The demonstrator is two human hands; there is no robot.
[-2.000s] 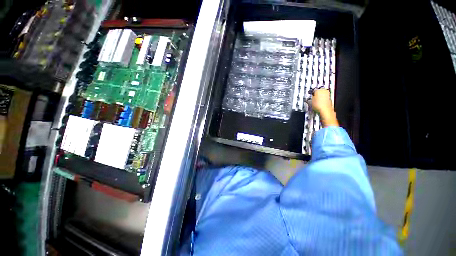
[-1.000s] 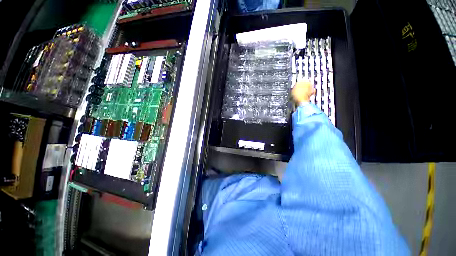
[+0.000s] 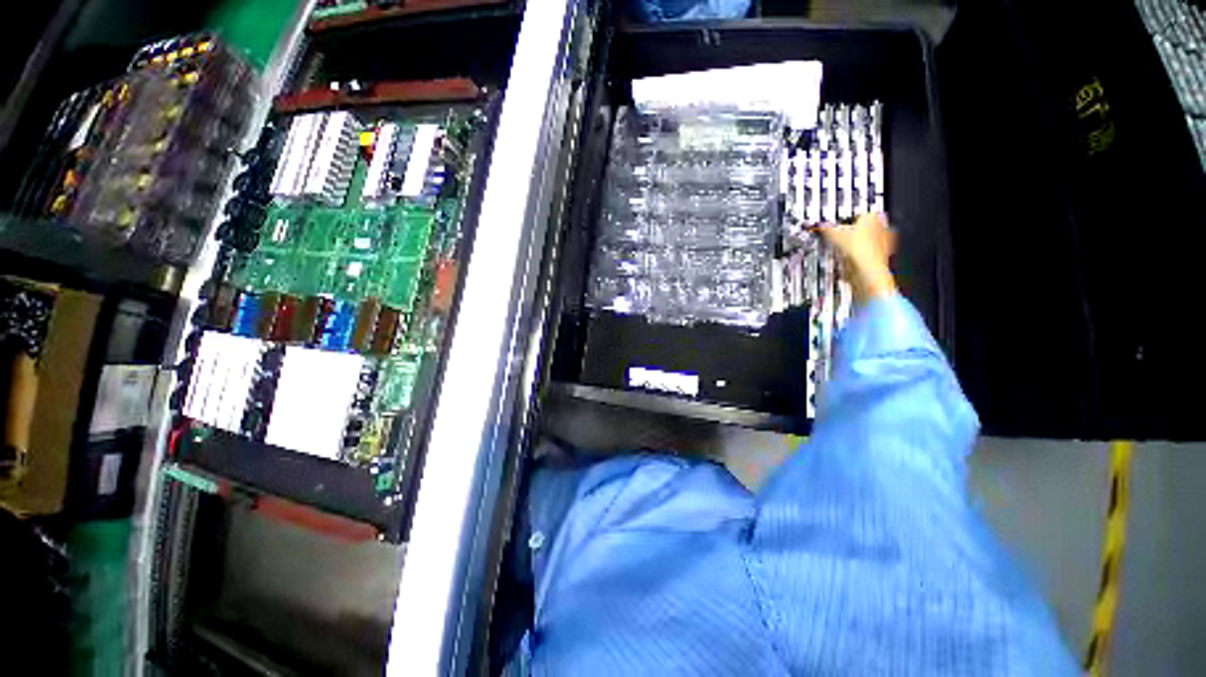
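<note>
My right hand [image 3: 862,249] reaches into a black bin [image 3: 936,265], over rows of packed white parts [image 3: 836,159]. Its fingertips point left and are close together at a small dark and reddish spot on the rows. Whether they grip a part is too blurred to tell. A shiny clear plastic tray [image 3: 688,218] lies in the bin left of the rows, with a plain white piece [image 3: 727,90] at its far end. My left hand is not in view.
Left of the bin runs a bright metal conveyor rail [image 3: 470,344]. Beyond it lies a green circuit board [image 3: 344,251] with pale blocks, in a dark pallet with reddish bars [image 3: 384,93]. At far left are clear trays [image 3: 165,146] and an open cardboard box [image 3: 56,397].
My right hand has moved right across the white rows, and its fingertips now point left. The view has shifted slightly.
</note>
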